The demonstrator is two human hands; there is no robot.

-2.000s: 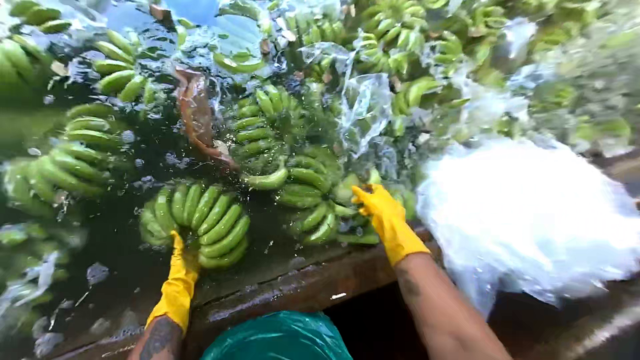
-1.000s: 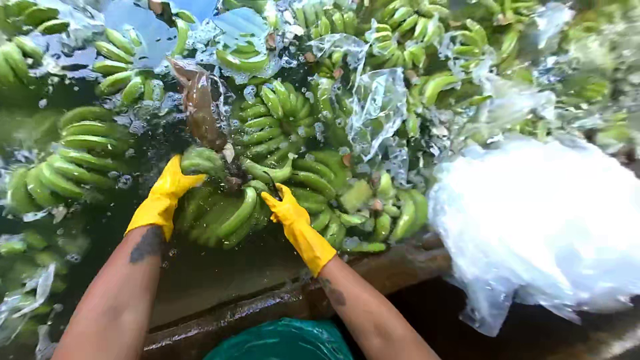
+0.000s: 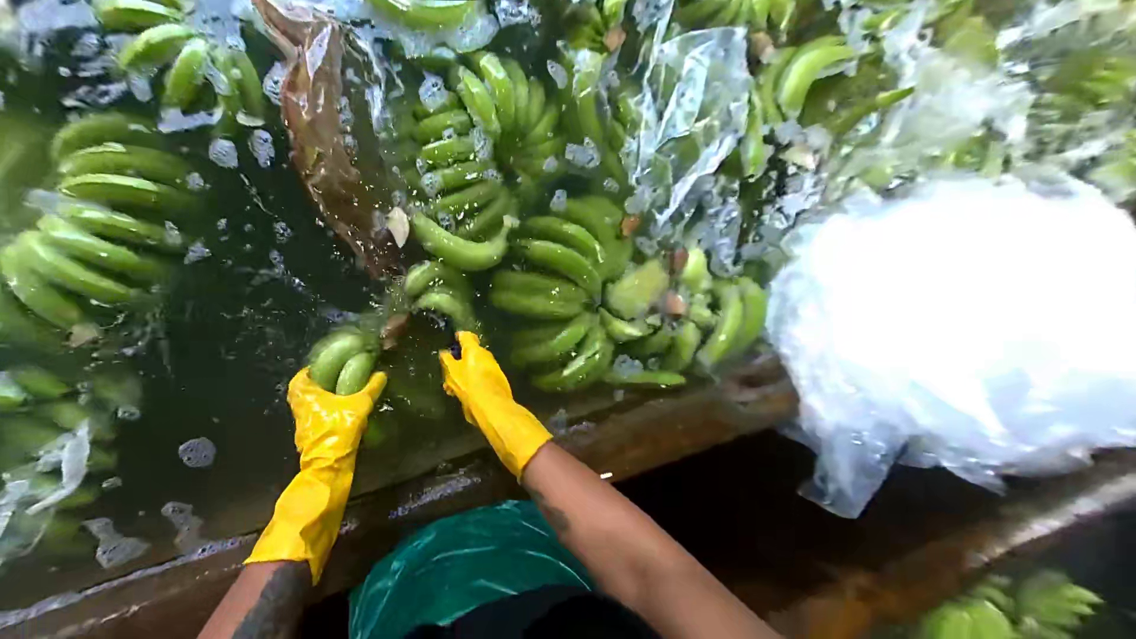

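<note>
Both hands wear yellow rubber gloves. My left hand [image 3: 333,417] grips a small cluster of green bananas [image 3: 343,359] at the near side of the water. To its right, my right hand [image 3: 466,355] is closed around a small dark object, mostly hidden in the fingers; its kind cannot be told. Just beyond that hand lies another small banana cluster [image 3: 441,288]. A large hand of green bananas [image 3: 559,293] floats to the right, and a single curved banana [image 3: 461,244] lies farther back. A brown, wet plant strip [image 3: 324,133] extends away behind my hands.
The tank's wet edge [image 3: 692,424] runs across in front of me. White plastic sheeting [image 3: 967,328] is heaped at the right. Clear plastic film [image 3: 697,106] and more banana hands [image 3: 115,213] float in the water. A green plastic apron or bag [image 3: 461,555] is below the edge.
The large banana hand at my left hand two seconds ago is no longer seen whole; my left hand now grips a small cluster. Both hands have come together since then.
</note>
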